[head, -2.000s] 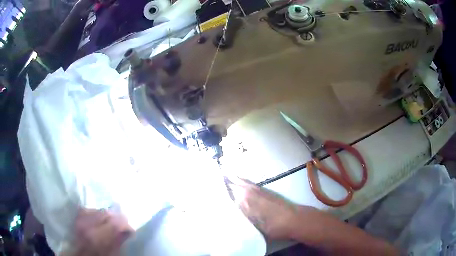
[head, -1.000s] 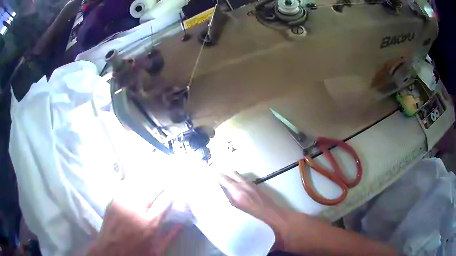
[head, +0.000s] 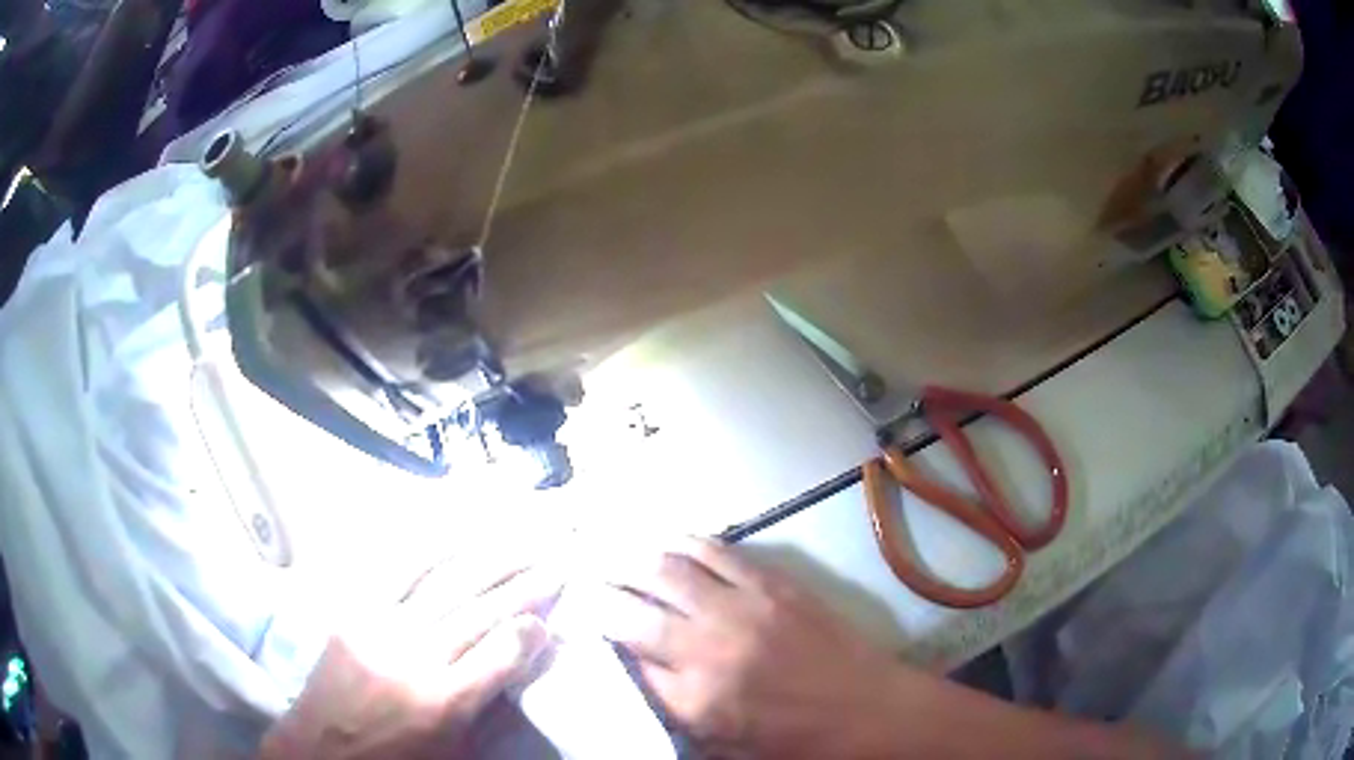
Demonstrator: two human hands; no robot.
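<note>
White fabric [head: 89, 431] lies bunched left of the sewing machine head [head: 713, 178] and runs under the needle area [head: 512, 431], where glare hides its edges. My left hand [head: 431, 653] is at the lower centre-left, thumb and fingers on the fabric in front of the presser foot. My right hand [head: 713, 624] is just to its right, fingers bent on the cloth, close to the left fingertips. A white piece of the cloth [head: 594, 705] shows between and below the hands. Both hands hold the fabric near the needle; the fingertips are partly washed out by light.
Scissors with orange-red handles [head: 965, 505] lie on the pale machine bed right of my right hand, blades under the arm. A bobbin tray [head: 1280, 312] and green-yellow packet [head: 1215, 279] are at the right end. Translucent crumpled material [head: 1203, 594] is at the lower right. A thread slants down the head.
My left hand has moved right, from the fabric's lower left to beside my right hand. My right hand's fingers are now more bent. The view has shifted, so the machine head sits further left.
</note>
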